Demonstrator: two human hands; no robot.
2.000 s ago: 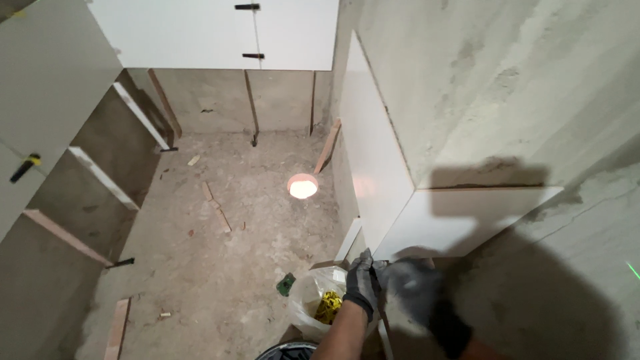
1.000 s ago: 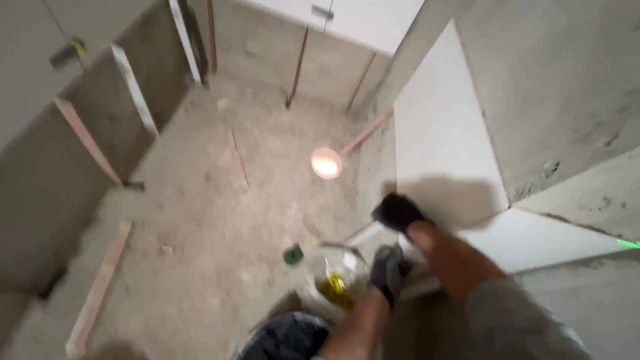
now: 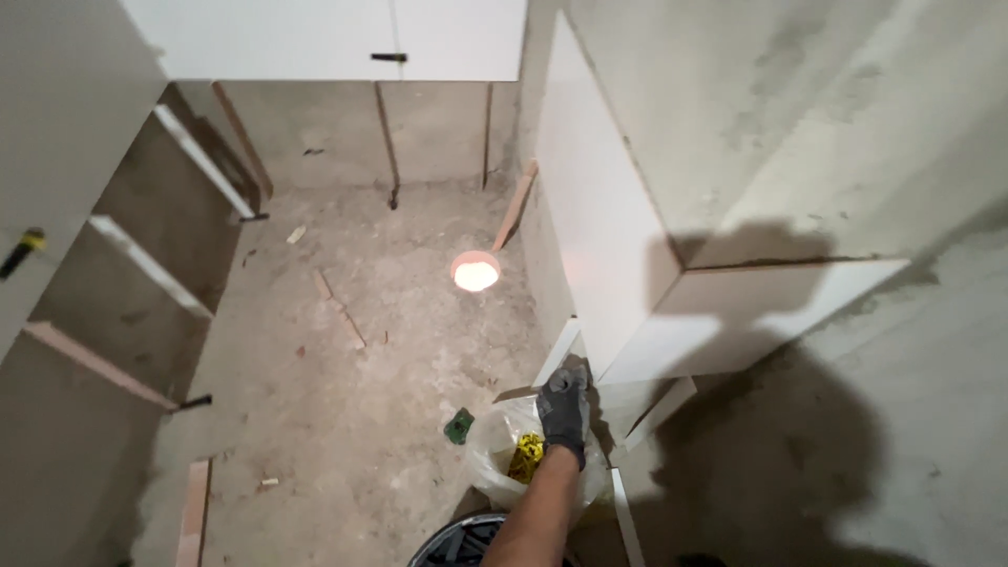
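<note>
My left hand [image 3: 564, 405], in a dark grey work glove, reaches up from the bottom with its fingers curled at the lower corner of a large white tile [image 3: 606, 228]. Whether something sits between the fingers is hidden. A second white tile [image 3: 764, 307] meets the first at an inner corner of the wall. Beside the hand, a white strip [image 3: 559, 353] leans below the tile. Under my left wrist stands a clear plastic bag [image 3: 492, 449] with small yellow plastic pieces [image 3: 526, 458] in it. My right hand is out of view.
A black bucket [image 3: 457, 543] with dark pieces stands at the bottom. On the concrete floor are a glowing round light [image 3: 476, 272], a green object [image 3: 458, 426] and wood scraps [image 3: 340, 309]. Strips [image 3: 150, 264] prop the white panels at left; a wooden stick [image 3: 516, 205] leans right of the light.
My right hand, on the white tile one second ago, has left the view. My left hand has moved from beside the bag up to the tile's lower corner. The view has shifted.
</note>
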